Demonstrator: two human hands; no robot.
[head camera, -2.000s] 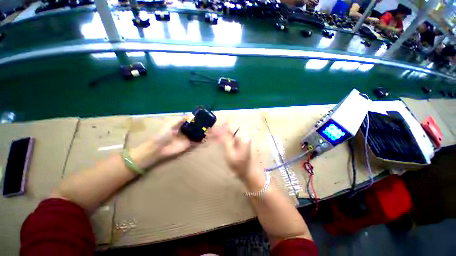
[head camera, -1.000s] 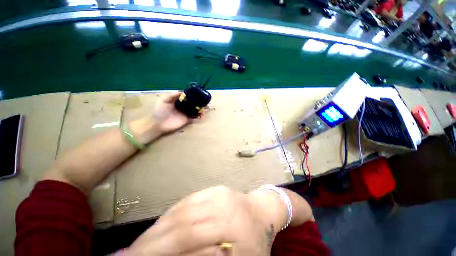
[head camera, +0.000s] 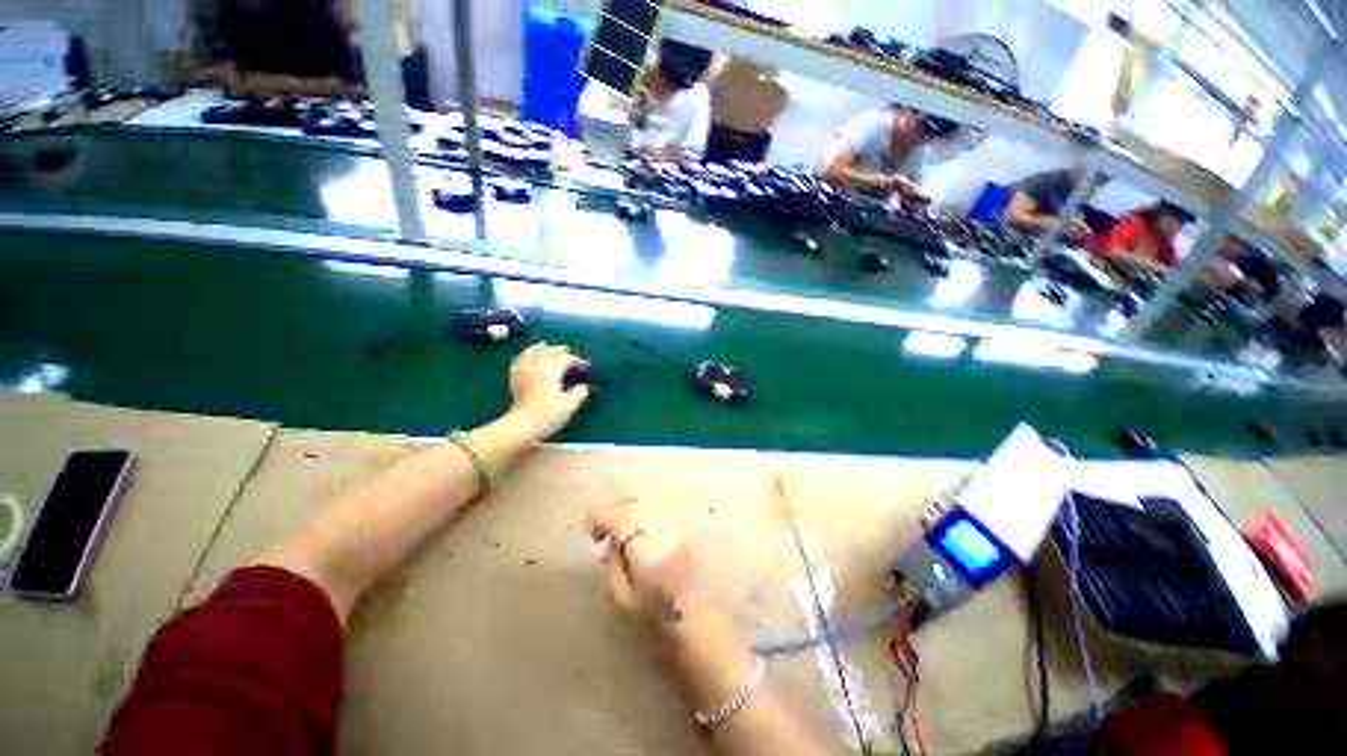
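Observation:
My left hand (head camera: 545, 393) reaches over the near edge of the green belt, its fingers on a black electronic unit (head camera: 576, 377) that they partly hide. My right hand (head camera: 643, 569) is blurred above the cardboard bench cover (head camera: 488, 591), fingers bent; whether it holds anything cannot be told. The pale test cable (head camera: 827, 638) runs from the power supply (head camera: 946, 557) towards my right wrist, and its free end is hidden. Two more black units lie on the belt, one beyond my left hand (head camera: 492, 324) and one to its right (head camera: 721, 383).
The smartphone (head camera: 71, 524) lies at the left. Red and black leads (head camera: 907, 665) hang below the supply. A tray of black parts (head camera: 1160, 576) and a red object (head camera: 1278, 554) are at the right. People (head camera: 886, 148) sit across the conveyor (head camera: 266, 332).
My left hand has moved from above the cardboard to the belt with the black unit. My right hand has moved away from near the camera to above the cardboard. The view has tilted up.

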